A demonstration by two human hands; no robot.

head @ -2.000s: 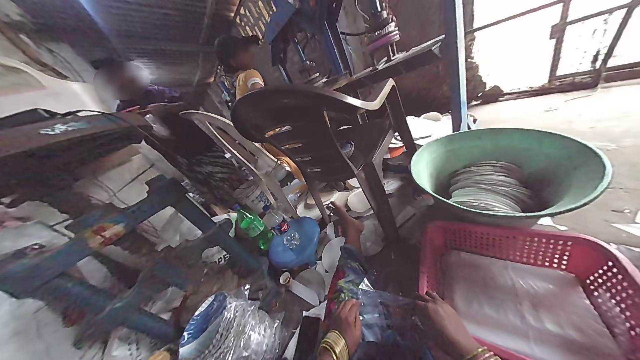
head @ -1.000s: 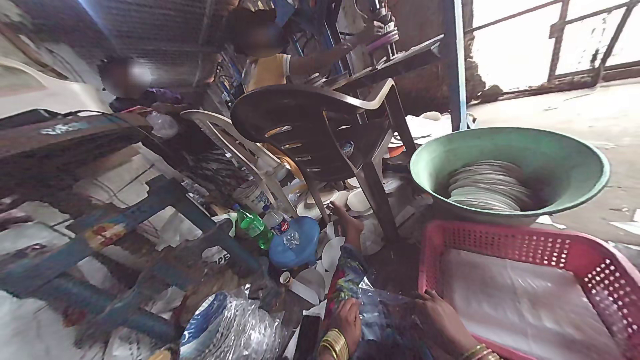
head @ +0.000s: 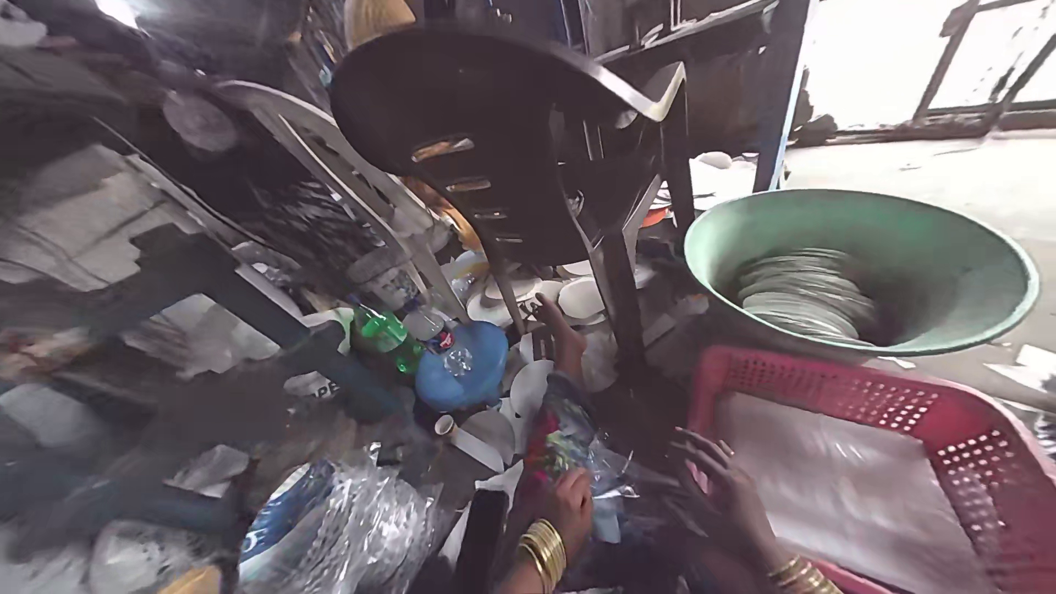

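Note:
My left hand point(head: 571, 505), with gold bangles at the wrist, has its fingers curled at the edge of a clear plastic film point(head: 609, 487) over my lap. My right hand point(head: 719, 487) is lifted beside the left wall of a red perforated basket point(head: 887, 394), fingers spread, holding nothing that I can see. Flat clear plastic sheets point(head: 841, 487) lie in the basket. Behind it stands a green basin point(head: 932, 239) with a stack of round, thin discs point(head: 800, 293) inside. Plastic-wrapped round items point(head: 355, 528) lie left of my left hand.
A dark plastic chair point(head: 470, 124) stands ahead, a pale chair point(head: 322, 157) beside it. A blue container point(head: 466, 371), a green bottle point(head: 384, 330), a cardboard tube point(head: 470, 441) and scattered pale discs point(head: 582, 297) are on the floor. A dark wooden frame point(head: 280, 322) stands at left.
My right hand has come away from the plastic film and its fingers have spread near the basket. The view has tilted downward a little.

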